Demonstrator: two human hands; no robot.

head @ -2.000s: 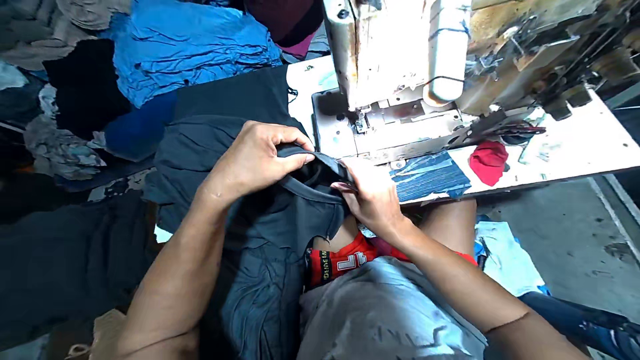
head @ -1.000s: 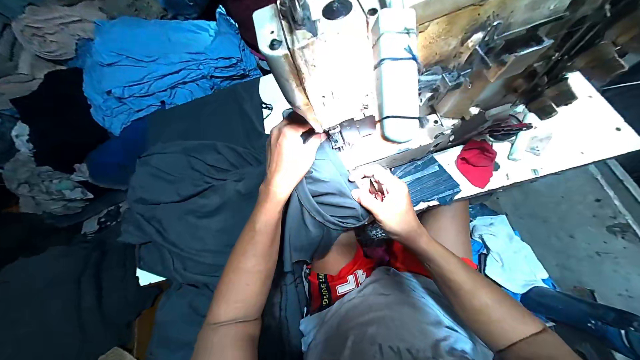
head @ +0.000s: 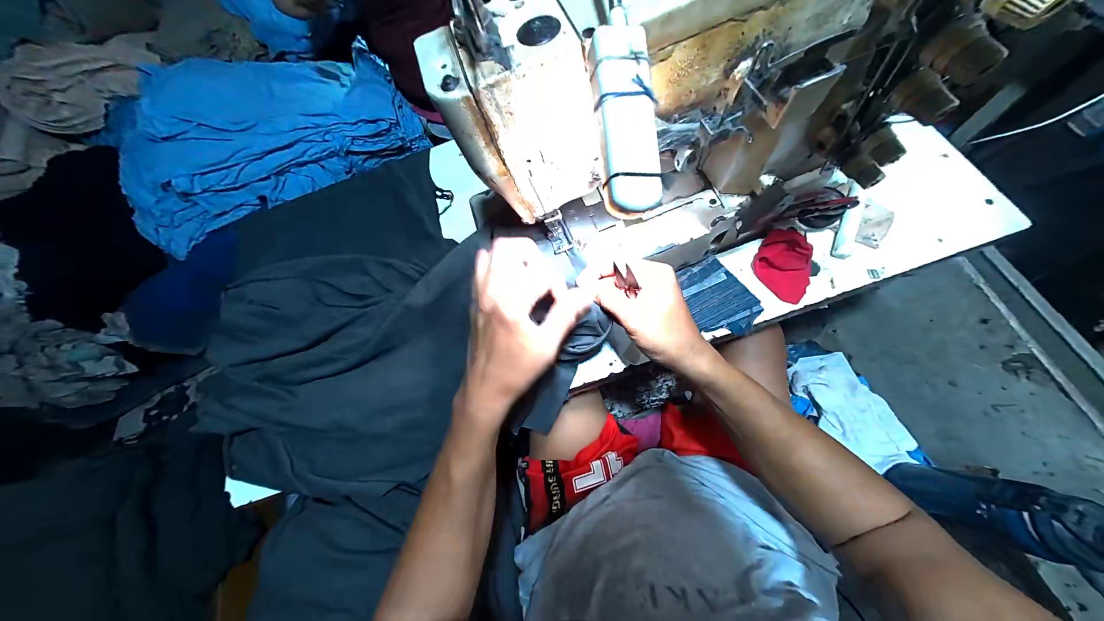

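A dark grey garment [head: 345,345] spreads over the left of the sewing table, and part of it reaches the presser foot [head: 559,235] of an industrial sewing machine [head: 543,103]. On the near side of the foot, my left hand [head: 517,310] has its thumb and fingers closed on the garment's fabric. Close beside it, my right hand [head: 647,306] pinches the same fabric at the foot and also has a small pair of metal snips [head: 625,278] in the palm. The needle tip is too small to tell.
Blue fabric [head: 259,138] lies heaped behind the garment. To the right on the white tabletop [head: 940,198] are striped denim strips [head: 716,295] and a red cloth [head: 783,265]. A white bottle-like cylinder [head: 628,121] is tied to the machine. Someone's jeans-clad leg [head: 992,509] shows at lower right.
Both hands were holding a garment edge in front of the machine; they and the fabric are now at the presser foot. Since one second ago, my left hand has come back toward me.
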